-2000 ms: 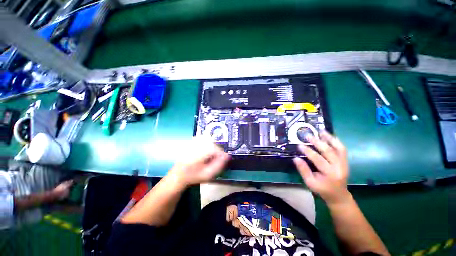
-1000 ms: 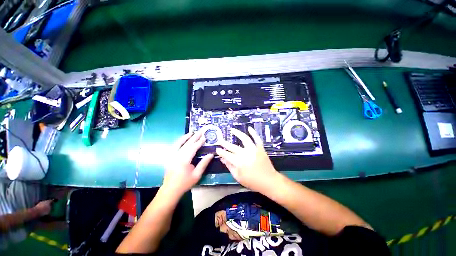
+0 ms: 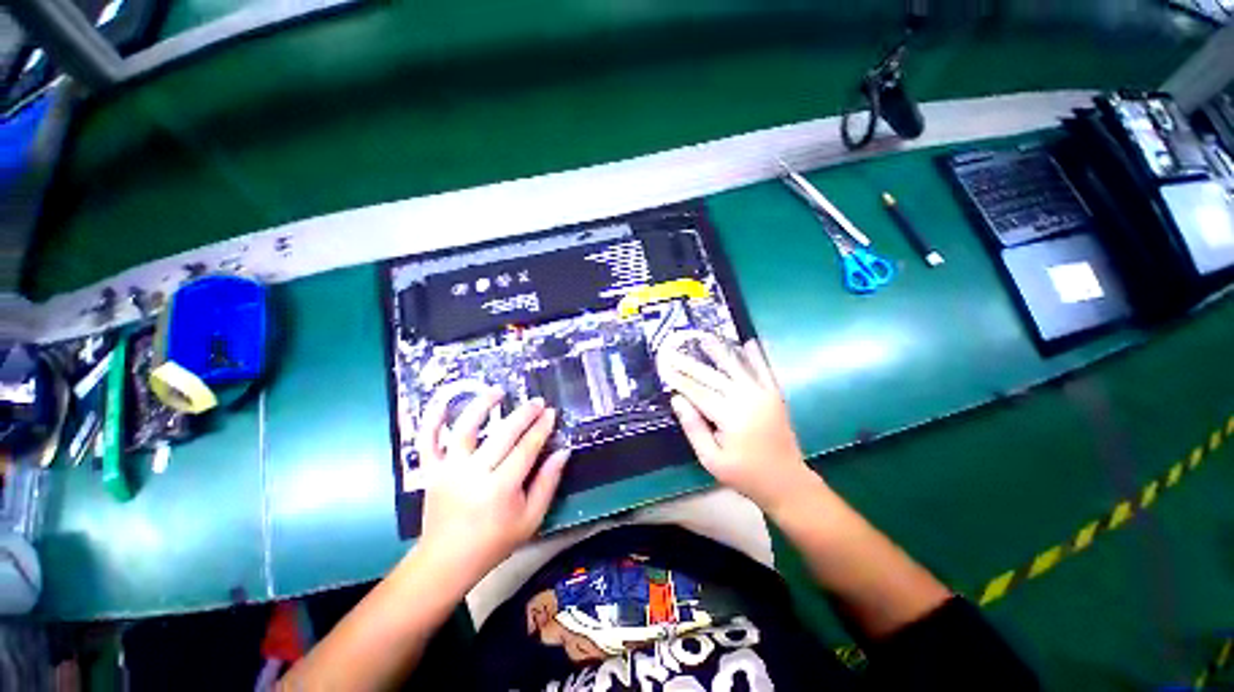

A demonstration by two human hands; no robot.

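The opened laptop base (image 3: 474, 354) lies on a black work mat (image 3: 609, 476) in front of me, with its long black battery (image 3: 541, 287) along the far edge. A yellow strip (image 3: 663, 295) sits near the battery's right end. My left hand (image 3: 485, 473) rests over the left fan, fingers spread, and partly hides it. My right hand (image 3: 731, 416) rests over the right fan (image 3: 688, 354), fingertips on or near it. Nothing shows held in either hand; what lies under the fingers is hidden.
Left on the green bench are a blue box (image 3: 219, 327) with a tape roll (image 3: 181, 388), a green bar (image 3: 117, 422) and a black parts tray (image 3: 160, 392). Right are scissors (image 3: 863, 268), a slim black tool (image 3: 912, 227) and laptops (image 3: 1035, 243). A hanging black tool (image 3: 893, 108) is beyond.
The view has turned, so the bench things sit further left. My right hand has moved from near the left fan to the right fan. My left hand stays at the left fan.
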